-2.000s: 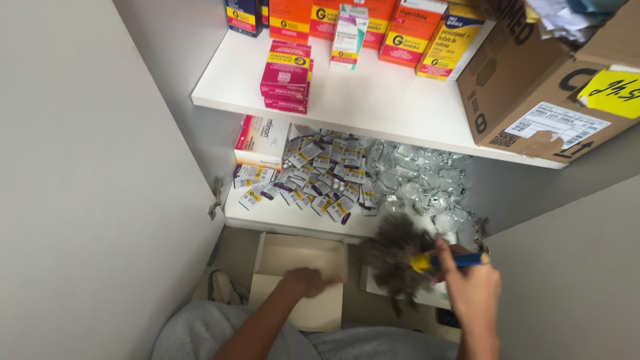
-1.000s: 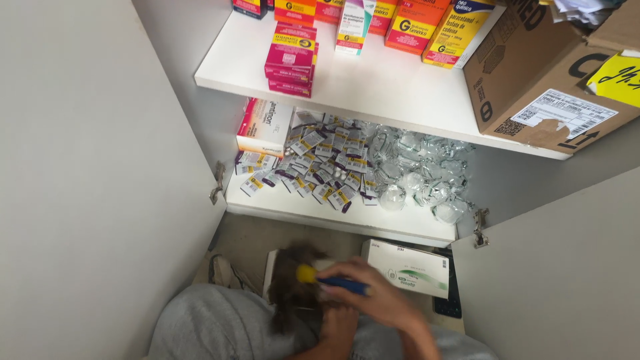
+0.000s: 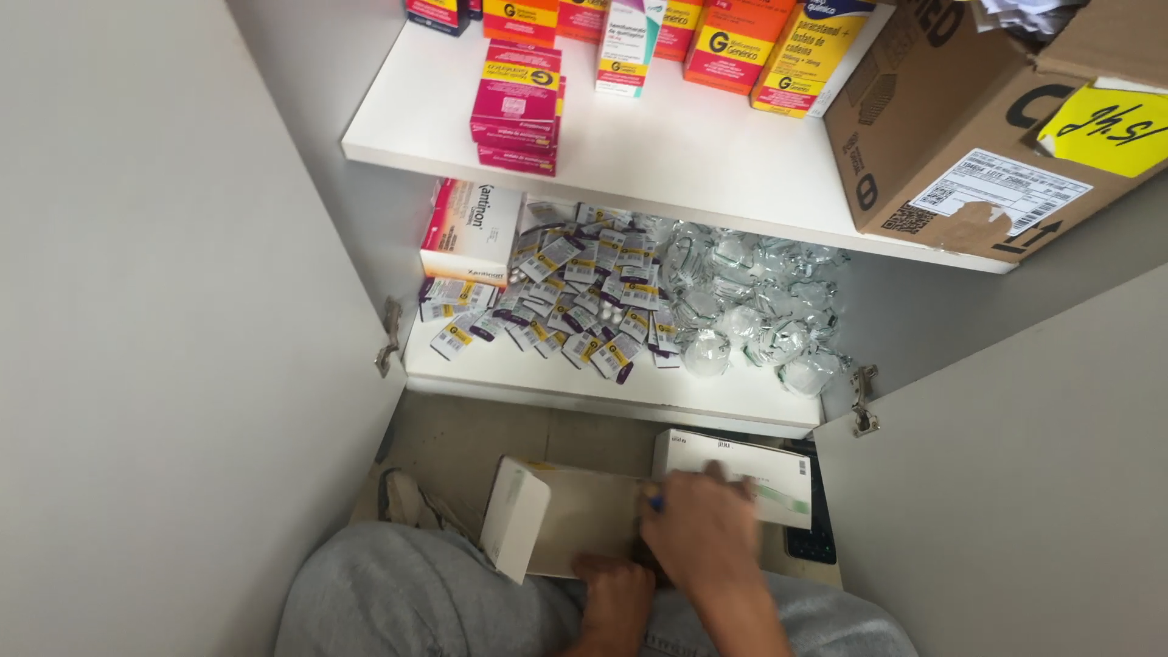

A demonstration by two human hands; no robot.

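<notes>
My right hand [image 3: 703, 529], somewhat blurred, is closed around the blue handle of a brush or duster [image 3: 653, 498]. Most of the handle and bristles is hidden behind my hands, with a dark part at the right end of an open cardboard box [image 3: 584, 520]. That box lies tilted at my lap, its white end flap [image 3: 517, 520] standing out at the left. Beneath my right hand, my left hand [image 3: 616, 593] grips the box's near edge, fingertips against it. Just behind my right hand is a closed white box with a green stripe [image 3: 776, 474].
Blister packs [image 3: 584, 292], clear-wrapped plastic items [image 3: 766, 301] and a Xantinon box [image 3: 473, 228] lie on the lower shelf [image 3: 584, 392]. Medicine boxes [image 3: 516, 100] and a large carton [image 3: 949, 128] occupy the upper shelf [image 3: 675, 173]. Cabinet doors [image 3: 182, 319] stand at both sides.
My right hand has moved right from its place a second ago, and the gray-brown bristles, plain before, are now mostly hidden. The open box shows again beside my hands.
</notes>
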